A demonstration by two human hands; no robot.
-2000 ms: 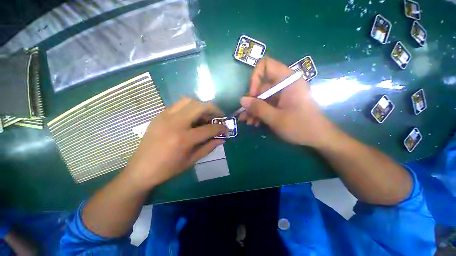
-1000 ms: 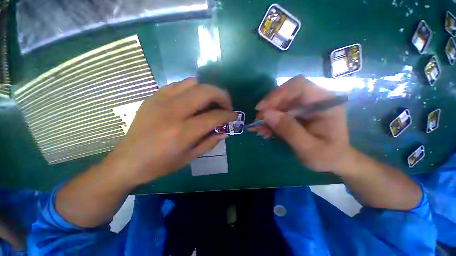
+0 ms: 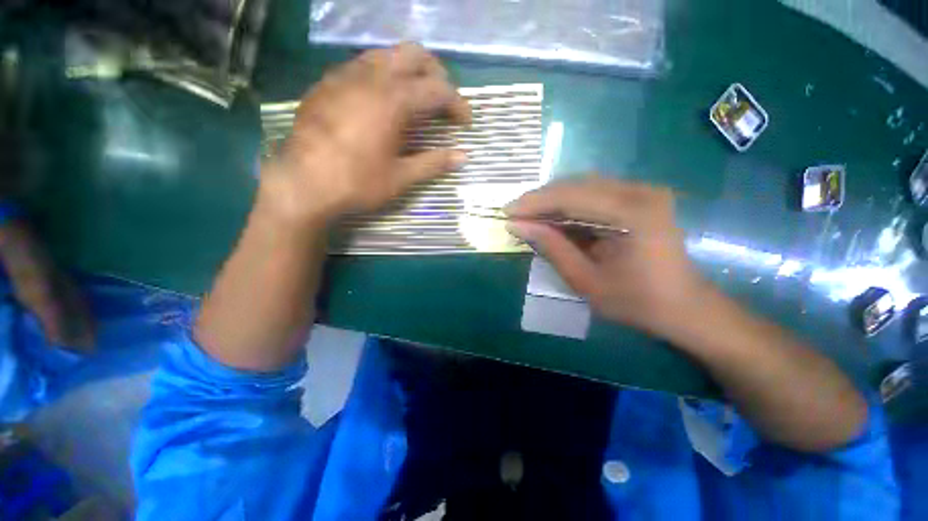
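The striped adhesive sheet [image 3: 499, 132] lies in front of me, with a pale yellow-white patch [image 3: 488, 236] at its lower right. My left hand [image 3: 382, 137] is over the sheet's left part, fingers apart, with nothing seen in it. My right hand [image 3: 600, 239] holds thin tweezers [image 3: 580, 222], their tip pointing left over the pale patch. Whether the tip grips a piece cannot be told. A pale card [image 3: 555, 315] lies below the right hand, partly covered by it. No watch housing shows in either hand.
Watch housings lie on the right, one at the upper right [image 3: 739, 116] and another below it [image 3: 822, 188]; several more are near the right edge. A clear plastic bag [image 3: 488, 31] lies beyond the sheet. Dark spare sheets [image 3: 163, 41] are at the upper left. Another person's arm [image 3: 46, 290] shows at far left.
The view has turned left. My left hand has left the watch housing and moved over the striped sheet, fingers apart. My right hand has brought the tweezers to the pale patch.
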